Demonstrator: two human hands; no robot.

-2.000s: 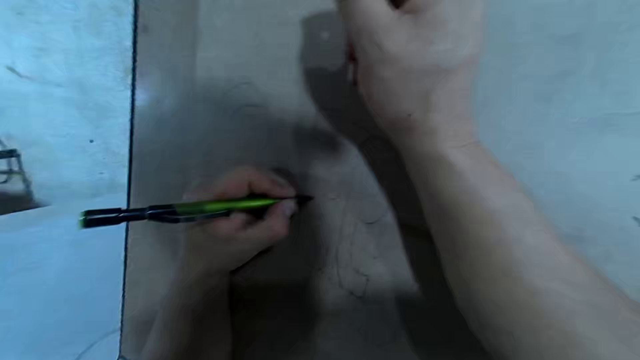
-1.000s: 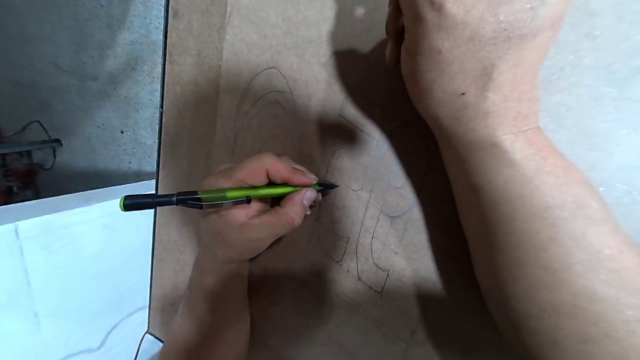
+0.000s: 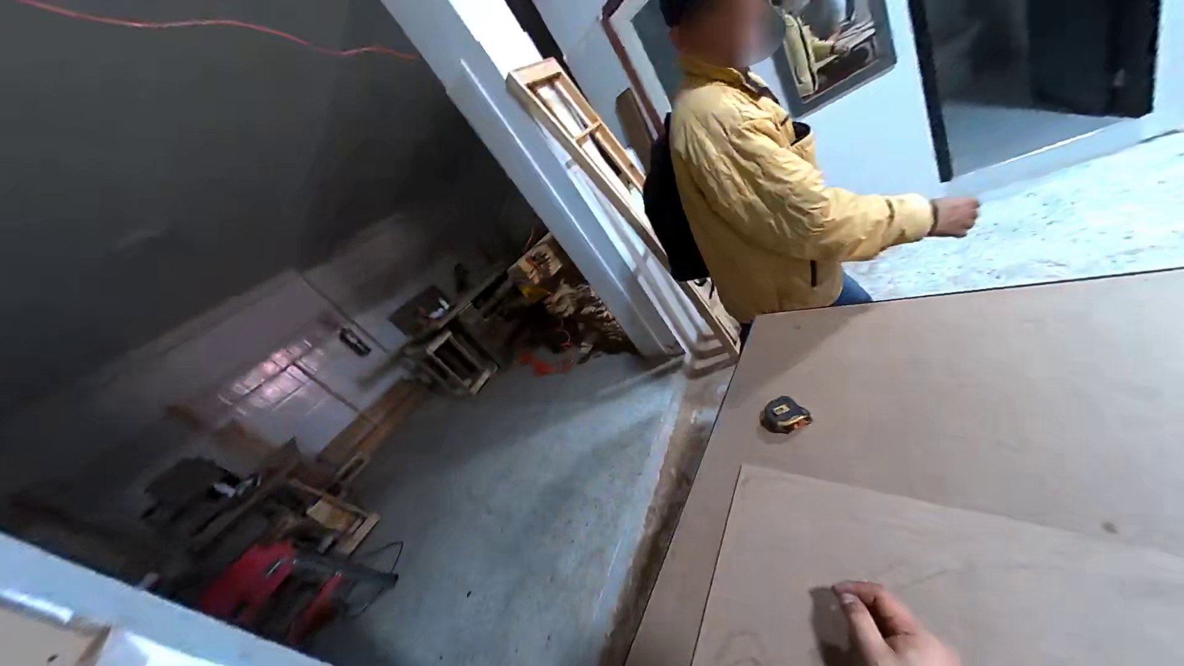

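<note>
My right hand (image 3: 888, 624) is at the bottom edge of the head view, over a thin brown board (image 3: 934, 546). Its thumb and finger are curled together at the tips, and nothing shows between them. The rest of the hand is cut off by the frame. Faint curved pencil lines mark the board to the hand's left. This board lies on a larger brown sheet (image 3: 925, 388). A black and yellow tape measure (image 3: 785, 415) rests on the larger sheet, beyond the smaller board's upper corner. My left hand is out of view, and no pencil is visible.
A person in a yellow jacket (image 3: 768, 185) stands beyond the sheet's far edge, one arm out to the right. Wooden frames (image 3: 583, 129) lean by a white post (image 3: 555, 194). Left of the sheet, the floor holds a red machine (image 3: 264, 583) and timber pieces (image 3: 347, 518).
The view has swung up and away from the drawing. My left hand, which held a green and black mechanical pencil, has left the view. The tape measure and the person have come into sight.
</note>
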